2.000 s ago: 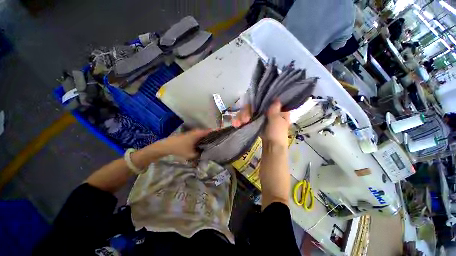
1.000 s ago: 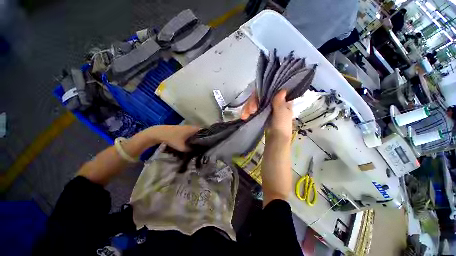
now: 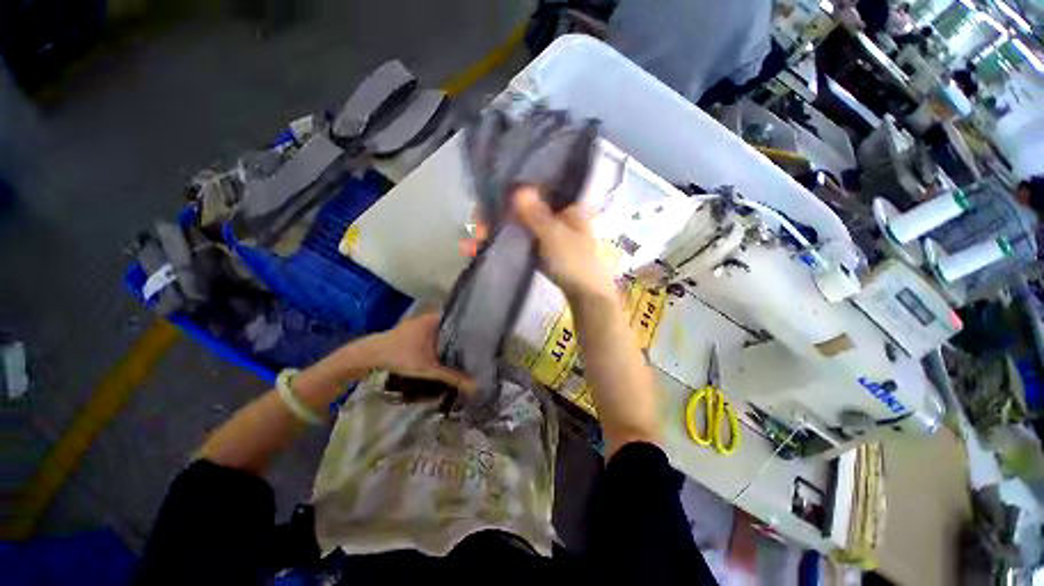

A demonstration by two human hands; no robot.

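Observation:
A thick bundle of curved grey fabric pieces (image 3: pixel 490 292) is held upright in front of me, above the lap cloth and the table's left part. Its upper end fans apart and is blurred. My right hand (image 3: pixel 555 235) grips it around the middle. My left hand (image 3: pixel 418 353) grips its lower end, with the fingers partly hidden by the fabric. The beige-brown cloth (image 3: pixel 429 481) with faded lettering lies on my lap below the bundle.
A blue crate (image 3: pixel 332 275) with grey bundles stands at left, more bundles (image 3: pixel 284 183) on top. Yellow-handled scissors (image 3: pixel 712 418) lie on the table (image 3: pixel 424 218) beside the white sewing machine (image 3: pixel 813 343). A white trough (image 3: pixel 687 126) runs behind. A person in grey (image 3: pixel 693 44) is beyond it.
The bundle has swung from a slant to nearly upright and moved left. My right hand has moved left with it, and my left hand is slightly lower at its bottom end.

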